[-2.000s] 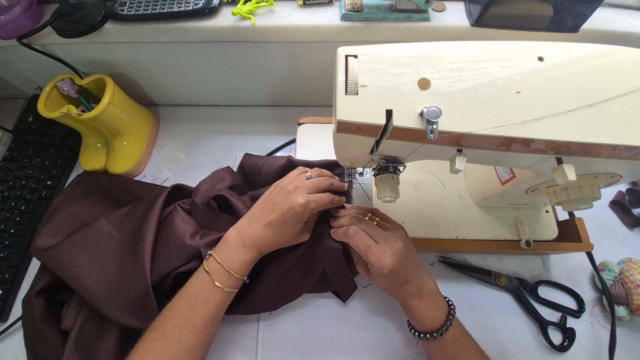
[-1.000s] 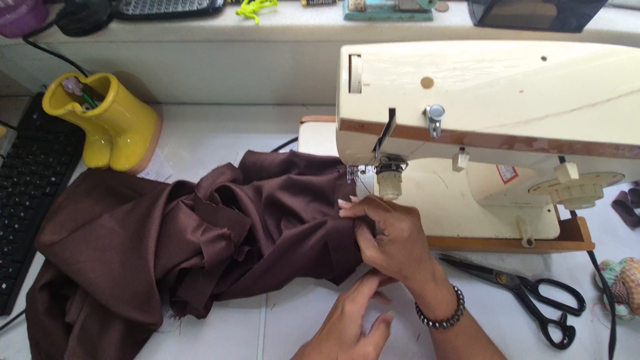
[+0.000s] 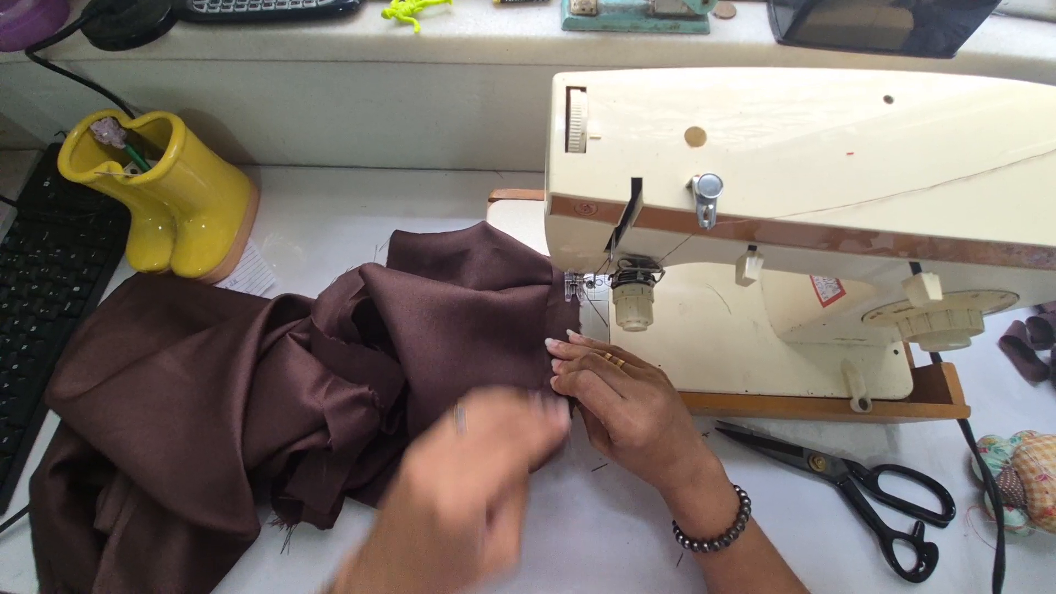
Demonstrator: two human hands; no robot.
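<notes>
Dark brown fabric (image 3: 462, 322) lies bunched across the left and middle, its right edge at the presser foot (image 3: 582, 285) of a cream sewing machine (image 3: 792, 157). My right hand (image 3: 623, 396), with a ring and a beaded bracelet, pinches that edge just below the foot. Blurred by motion, my left hand (image 3: 470, 478) is over the lower part of the fabric, its fingertips close to the right hand's fingers; whether it grips the cloth is unclear. Black-handled fabric scissors (image 3: 858, 483) lie at the lower right.
A yellow boot-shaped ceramic pot (image 3: 194, 194) stands at the left beside a black keyboard (image 3: 58, 272). A patchwork pincushion (image 3: 1027, 478) and a black cord (image 3: 990, 495) are at the right edge. Behind runs a pale ledge (image 3: 462, 41) holding small objects.
Two seconds ago both hands held the fabric edge near the foot. My left hand drew down away from it, and is now up over the fabric again. My right hand stays at the edge, slightly lower.
</notes>
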